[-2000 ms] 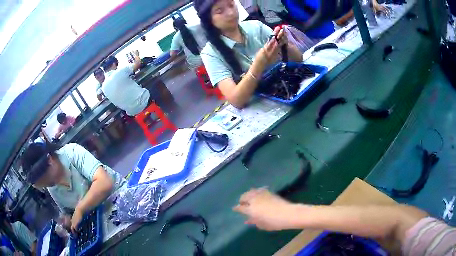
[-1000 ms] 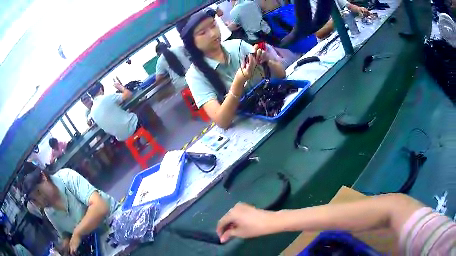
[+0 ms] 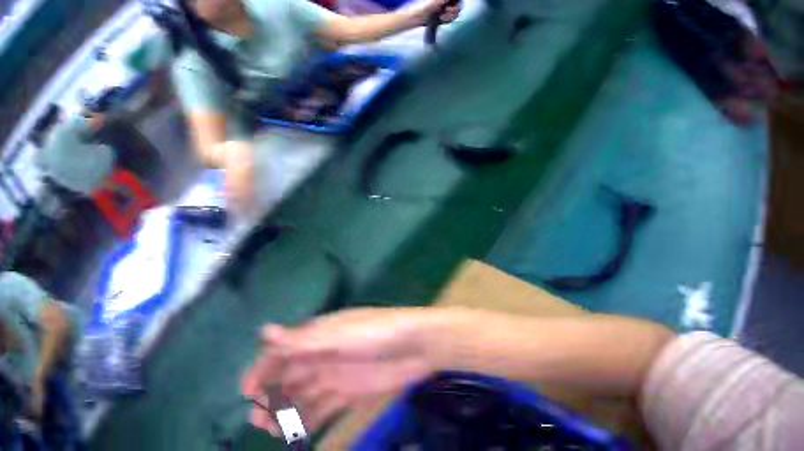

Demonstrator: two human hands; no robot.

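Note:
My right hand [image 3: 331, 365] reaches in from the right edge over the belt. It is blurred, its fingers curled around a small dark part with a white rectangular end [image 3: 291, 425] sticking out below them. My left hand is out of the picture. A blue tray [image 3: 392, 425] of dark pieces lies below my forearm, on a tan cardboard sheet [image 3: 502, 286]. Curved black pieces lie on the green belt [image 3: 423, 251]: one crescent [image 3: 379, 161], another beside it [image 3: 480, 155] and a blurred one [image 3: 337, 282] just beyond my hand.
A black wired piece [image 3: 621, 251] and a small white cluster [image 3: 696, 304] lie on the teal surface to the right. A dark cable heap [image 3: 705, 53] is at the top right. Across the belt, a coworker's arm [image 3: 231, 163] reaches near blue trays [image 3: 322, 125] and a clear bag [image 3: 110, 361].
The view has swung right and down. My right hand shows lower and further left, now with a white-ended part at its fingers. The coworker's hands have moved apart.

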